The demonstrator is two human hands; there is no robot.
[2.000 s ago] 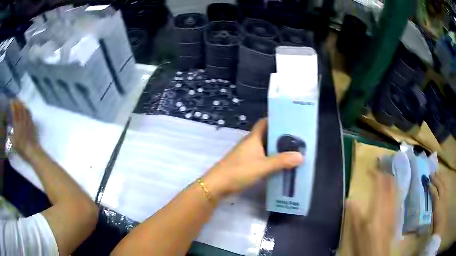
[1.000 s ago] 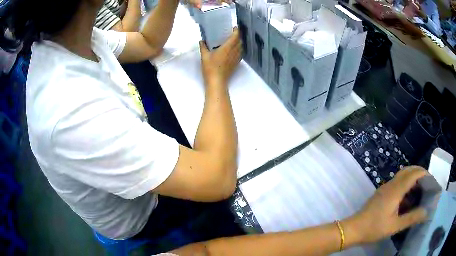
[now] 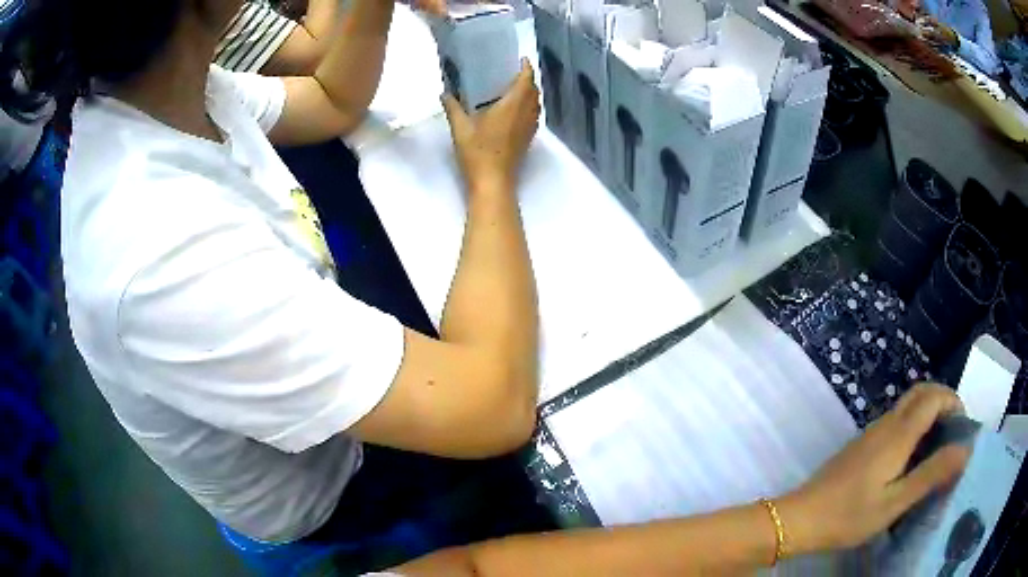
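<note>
My left hand (image 3: 885, 473), bare with a gold bracelet, comes in from the bottom and grips the left side of a pale blue retail box (image 3: 987, 496) with a dark fan picture. The box is tilted, its white end flap (image 3: 987, 381) stands open, and the picture's right and bottom edges cut it off. A greyish, blurred side shows between thumb and fingers; I cannot tell what is inside. My right hand is not in view.
A co-worker in a white shirt (image 3: 226, 304) sits at left, holding another box (image 3: 483, 56). Open filled boxes (image 3: 705, 186) stand on white sheeting. Small round parts (image 3: 866, 344) lie behind my white sheet (image 3: 705, 417). Dark cup stacks (image 3: 953, 276) stand at right.
The view has swung left since two seconds ago, putting my left hand and its box at the lower right. Since one second ago, the co-worker's box has shifted slightly; my left hand still grips its box.
</note>
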